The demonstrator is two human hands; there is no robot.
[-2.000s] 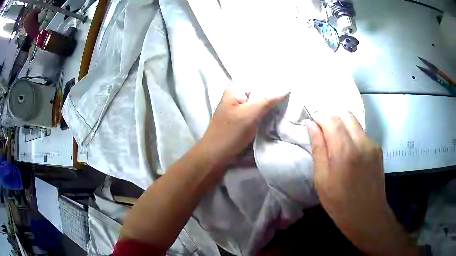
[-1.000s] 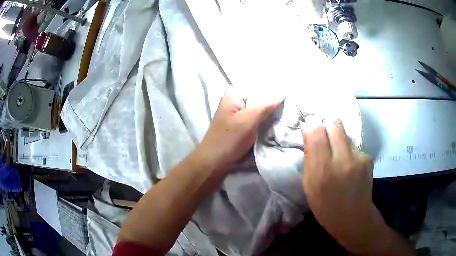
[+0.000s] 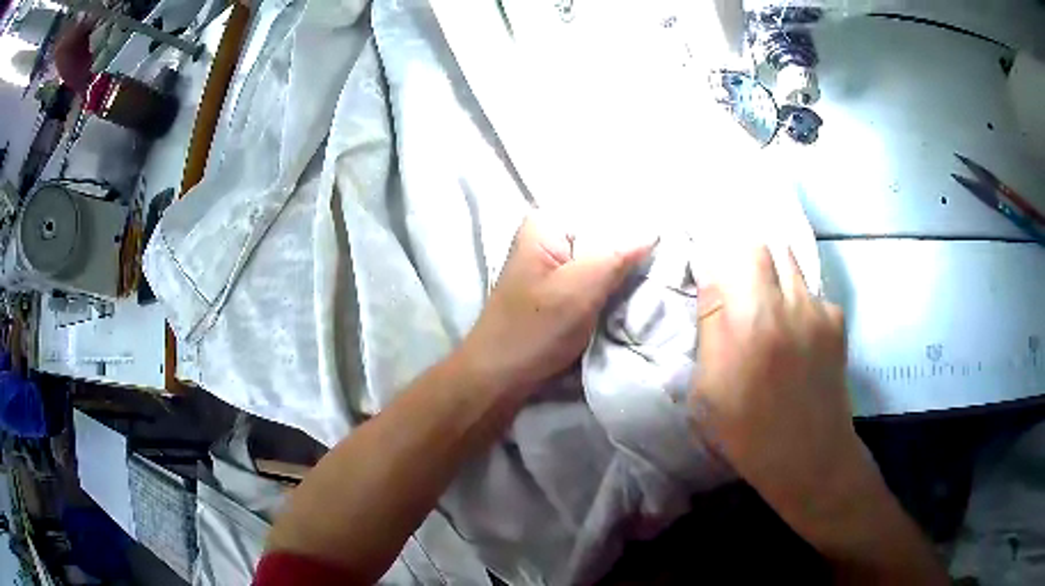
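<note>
The pale grey-white garment (image 3: 424,218) lies over the table, glares white under the lamp and hangs over the front edge in folds. My left hand (image 3: 544,298) grips a bunched part of it, thumb pointing right. My right hand (image 3: 768,355) is just to the right with fingers bent down at the cloth. A thin dark line shows at its fingertips; whether it is a tool or a fold I cannot tell. The fingertips are partly lost in glare.
Presser foot and needle parts (image 3: 791,86) stand beyond the cloth. Slim pointed snips or tweezers (image 3: 1003,195) lie on the white machine bed (image 3: 894,160) at right. Ruler marks line its front edge. A grey-white rounded machine (image 3: 57,229) and brown edging (image 3: 212,103) are at left.
My right hand has shifted slightly left since the oldest frame, and its fingers have changed pose at the cloth. My left hand has barely moved. The view has shifted slightly.
</note>
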